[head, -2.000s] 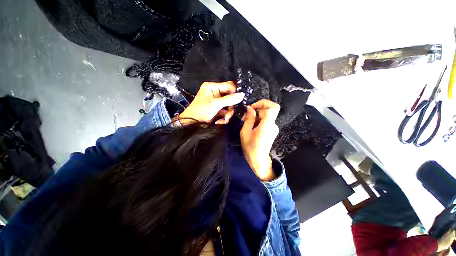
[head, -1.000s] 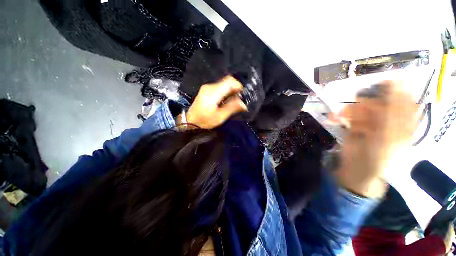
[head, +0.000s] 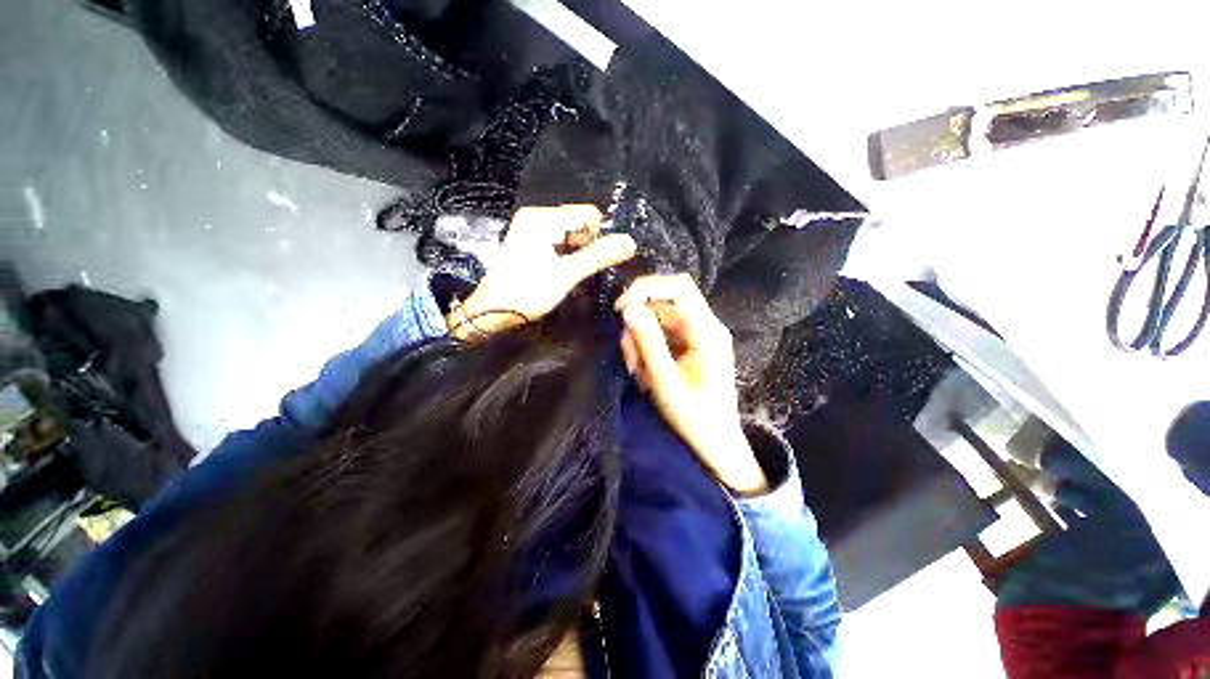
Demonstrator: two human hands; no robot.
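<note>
A dark speckled garment section [head: 679, 219] lies over the lap at the table edge, with a light-and-dark beaded trim [head: 618, 199] along it. My left hand [head: 541, 269] grips the garment edge beside the trim, thumb and fingers pinched. My right hand [head: 674, 342] is just right of it, fingertips bent together at the same edge. Whether the right fingertips hold a needle or thread is too small to tell. Loose black shiny strands [head: 511, 153] hang beside the left hand.
Scissors [head: 1162, 285], a small red tool [head: 1149, 223] and a long flat tool [head: 1028, 120] lie on the white table [head: 796, 66]. A dark object [head: 1192, 444] is cut off at the right. Another person's red sleeve [head: 1062, 643] shows lower right. Dark cloth [head: 100, 358] lies far left.
My right hand, blurred out over the table one second ago, is back at the garment beside my left hand. The view has shifted a little, and the yellow tool has left the picture.
</note>
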